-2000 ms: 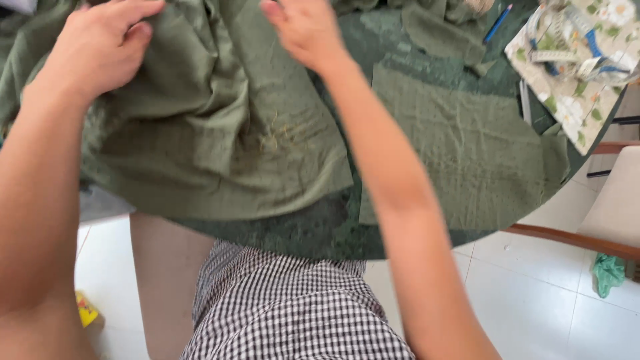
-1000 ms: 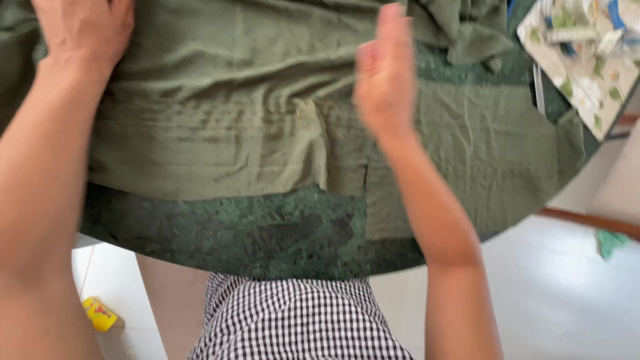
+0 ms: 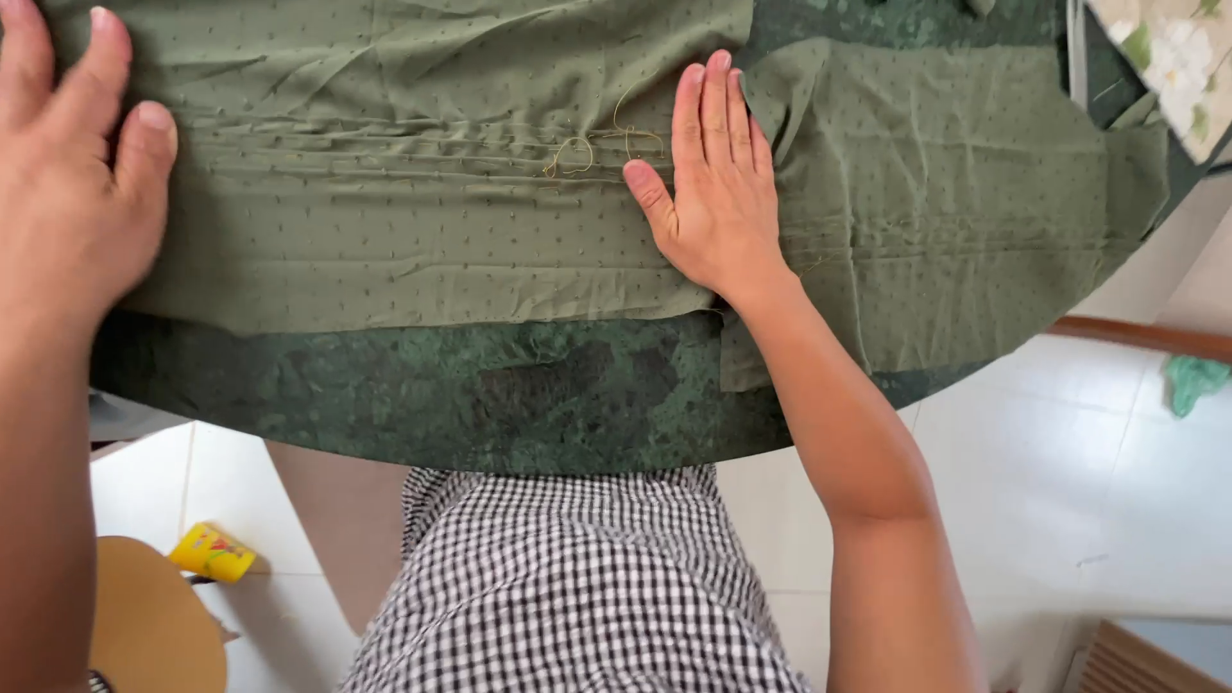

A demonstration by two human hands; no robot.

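A piece of dotted green fabric (image 3: 433,221) lies spread over the green marbled tabletop (image 3: 433,404), with rows of gathering stitches across it. Flat on its right end rests my right hand (image 3: 717,183), fingers together and thumb out. Loose yellowish thread (image 3: 573,156) curls on the cloth just left of that thumb. My left hand (image 3: 82,164) lies on the fabric's left part, fingers spread, its outer side cut off by the view's edge. A second green fabric piece (image 3: 953,192) lies to the right, partly under my right wrist.
The table's curved edge runs in front of my checked garment (image 3: 577,587). A floral cloth (image 3: 1179,67) is at the top right, beside a thin pale strip (image 3: 1076,53). On the floor are a yellow container (image 3: 214,552) and a crumpled green item (image 3: 1195,380).
The large fabric has gone from bunched to spread out flatter. My right hand, raised and blurred a second ago, now rests on the cloth. The view has shifted.
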